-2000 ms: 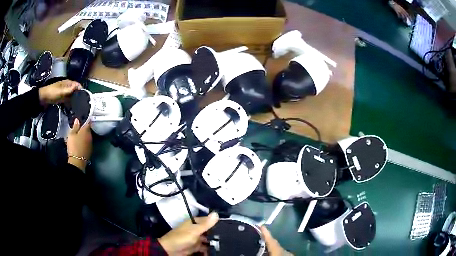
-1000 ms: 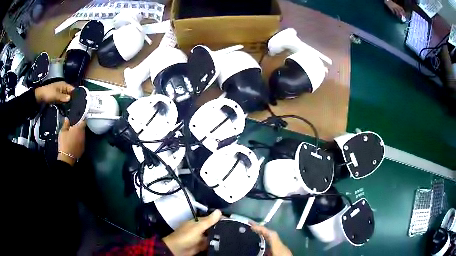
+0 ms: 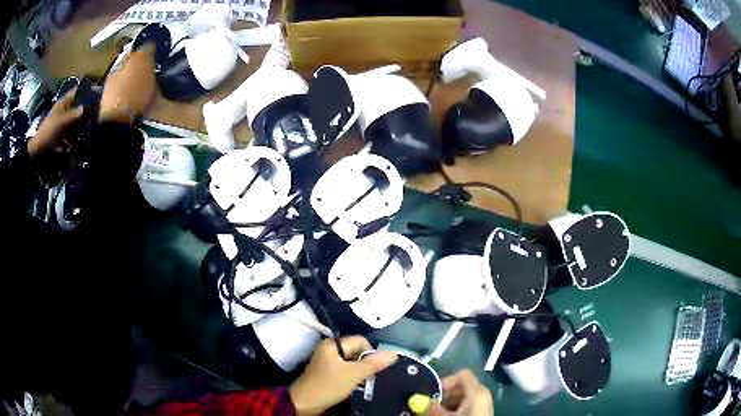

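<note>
A white mounting base with a black gasket (image 3: 394,386) is at the bottom centre, cut off by the frame edge. My left hand (image 3: 335,375) grips its left side, thumb on the gasket, with a red checked sleeve behind. My right hand (image 3: 467,396) is at its right edge, partly cut off, with a yellow spot (image 3: 419,404) on a fingertip over the gasket. Several bare white bases, one of them here (image 3: 376,279), lie just behind with tangled black cables (image 3: 268,280). Gasket-covered bases, such as this one (image 3: 516,270), stand to the right.
An open brown carton (image 3: 374,42) stands at the back on cardboard, with dome cameras (image 3: 398,122) before it. Another person's arms (image 3: 128,85) reach in at the left. A label sheet (image 3: 195,10) lies at the back left, a white grid sheet (image 3: 686,345) at the right.
The yellow fingertip now shows over the gasket, and the held base sits slightly further right. The other person's hands have left one base and moved up towards the cameras at the back left.
</note>
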